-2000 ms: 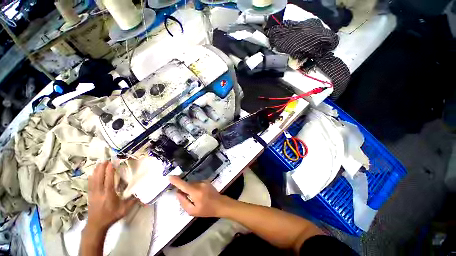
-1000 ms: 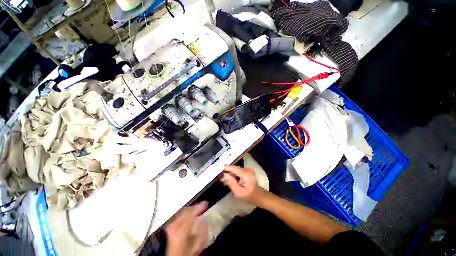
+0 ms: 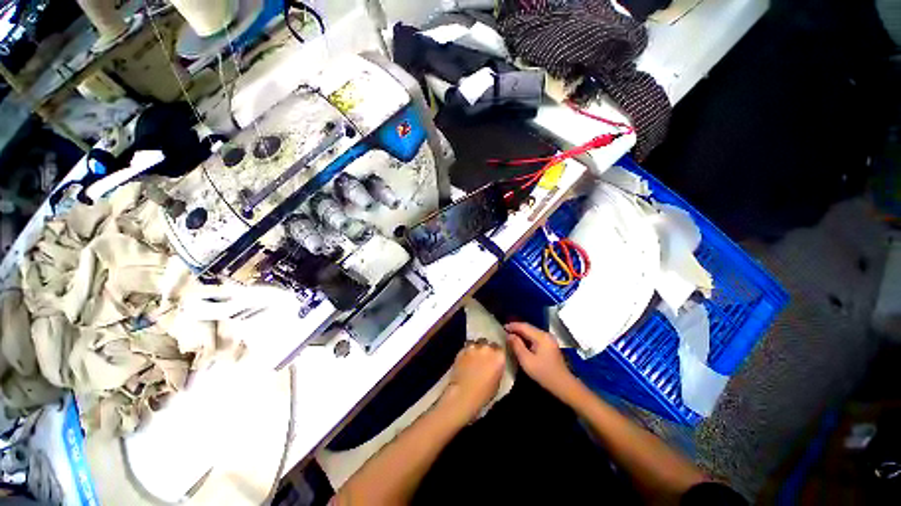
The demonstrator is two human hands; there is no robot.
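A beige panel [image 3: 486, 327] with a curved edge hangs over the lap, below the table's front edge. My left hand [image 3: 478, 374] is closed on it near its upper right end. My right hand [image 3: 536, 356] is just to the right, its fingertips pinched at the panel's edge; the grip is partly hidden. The white overlock machine [image 3: 286, 158] stands beyond, its needle area [image 3: 318, 282] away from both hands. Another beige panel [image 3: 282, 425] lies on the table's front left.
A crumpled beige pile [image 3: 99, 296] lies left of the machine. A dark glossy rectangle [image 3: 456, 225] and red cords [image 3: 568, 153] lie to its right. A blue crate [image 3: 756, 296] at right holds white fabric pieces [image 3: 613, 272]; scissors handles [image 3: 565, 262] show at its edge.
Both hands have left the machine front and come down to the lap panel at the right. They are now close together on it. The view has shifted slightly.
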